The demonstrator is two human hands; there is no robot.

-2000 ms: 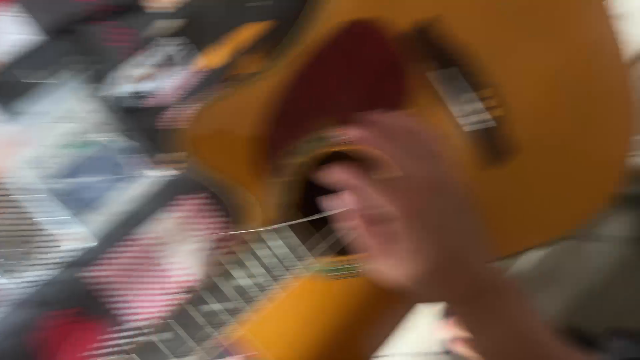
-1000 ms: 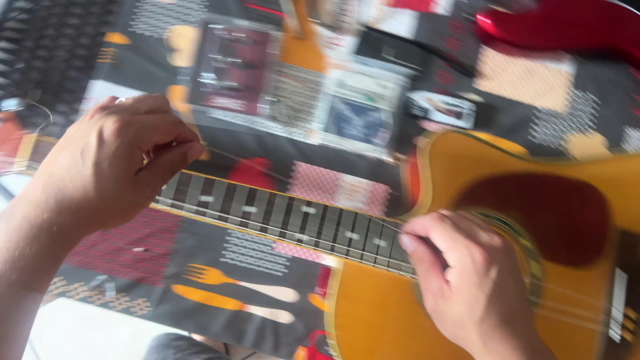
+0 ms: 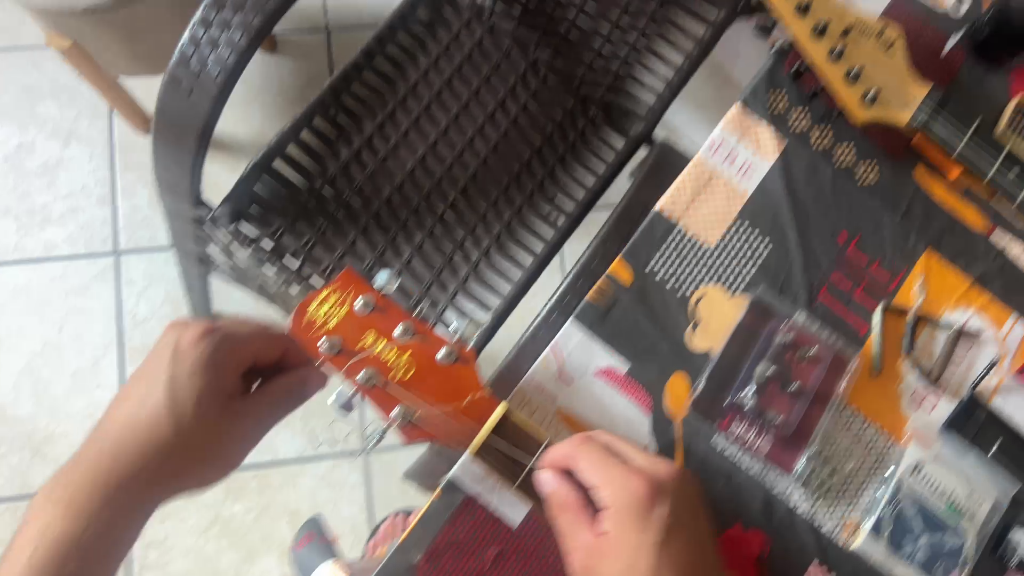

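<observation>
The orange headstock (image 3: 392, 360) of an acoustic guitar juts past the table edge, with metal tuning pegs (image 3: 366, 378) along both sides. My left hand (image 3: 200, 400) is at the headstock's lower left edge, thumb and fingers pinched near a tuning peg; what they hold cannot be made out. My right hand (image 3: 624, 496) is over the fretboard just past the pale nut (image 3: 490, 426), its thumb and forefinger together beside a fret; whether a string is between them is unclear. Thin strings run blurred over the headstock.
A dark woven chair (image 3: 448, 160) stands behind the headstock. On the patterned tablecloth (image 3: 800, 200) lie a packaged set of tuners (image 3: 780, 384), a plastic packet (image 3: 920, 496) and pliers-like handles (image 3: 912, 336). Another guitar's pale headstock (image 3: 864, 64) is at the upper right.
The view has swung from the guitar's body to its headstock. My left hand has gone from above the neck to the headstock; my right hand has moved from near the sound hole to the nut.
</observation>
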